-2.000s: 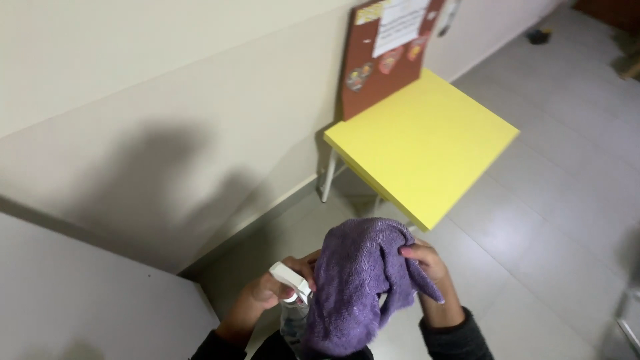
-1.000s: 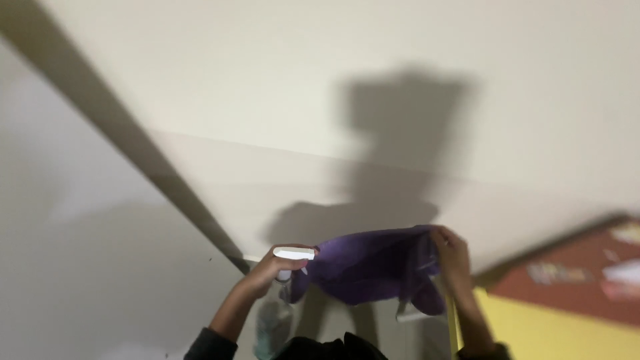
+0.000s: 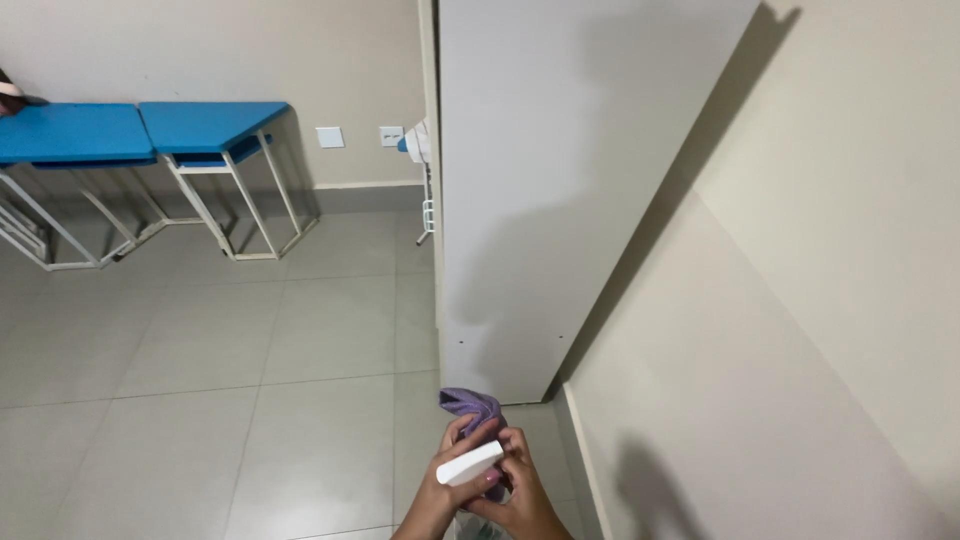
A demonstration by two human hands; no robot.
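Note:
Both hands meet low in the centre of the head view. My left hand [image 3: 448,480] holds a spray bottle by its white trigger head [image 3: 470,463], with the fingers also against a purple cloth [image 3: 471,403]. The clear bottle body [image 3: 480,527] shows partly below the hands. My right hand [image 3: 523,480] is closed on the bunched cloth, close against the left hand. One folded end of the cloth sticks up beyond the fingers; the rest is largely hidden by the hands and the trigger head.
A tall light-grey cabinet side [image 3: 540,187] stands just ahead, beside the wall [image 3: 787,337] on the right. Blue-topped desks [image 3: 217,124] with white metal legs line the far wall at the left. Grey floor tiles [image 3: 322,330] lie between. Something white [image 3: 420,142] shows behind the cabinet edge.
The hands have come together, and the cloth, spread between them one second ago, is now bunched up. The view has swung left, away from the yellow table.

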